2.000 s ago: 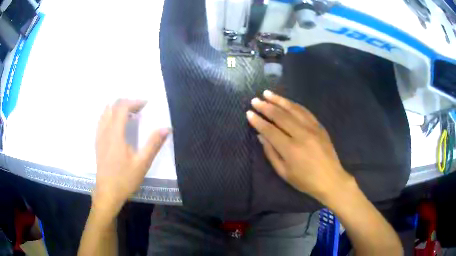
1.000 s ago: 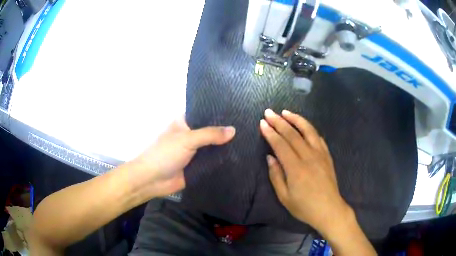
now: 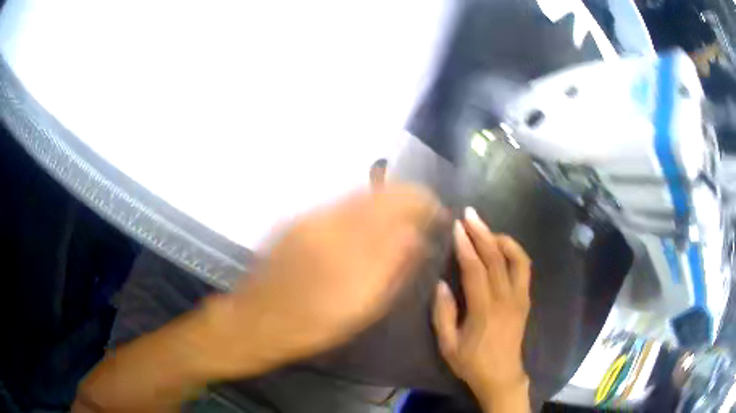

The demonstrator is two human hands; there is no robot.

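A dark garment panel (image 3: 557, 298) lies under the machine head and hangs over the table's front edge. A greyer piece or turned edge of cloth (image 3: 426, 165) shows beside the presser area. My left hand (image 3: 339, 258) is blurred, with its fingers curled at the panel's left edge; whether it pinches cloth cannot be told. My right hand (image 3: 488, 310) lies flat on the panel, fingers a little apart, to the right of my left hand. The needle area is blurred, near small yellow marks (image 3: 482, 143).
The white sewing machine (image 3: 605, 121) with a blue stripe stands at the right. The white table (image 3: 226, 105) has a ruler-marked front edge (image 3: 121, 198). Yellow-handled snips (image 3: 613, 377) lie at the lower right. Dark trouser cloth shows below the table.
The view has turned, so the machine sits further right and tilted. My left hand has moved onto the panel's edge, closer to my right hand, and its fingers have curled.
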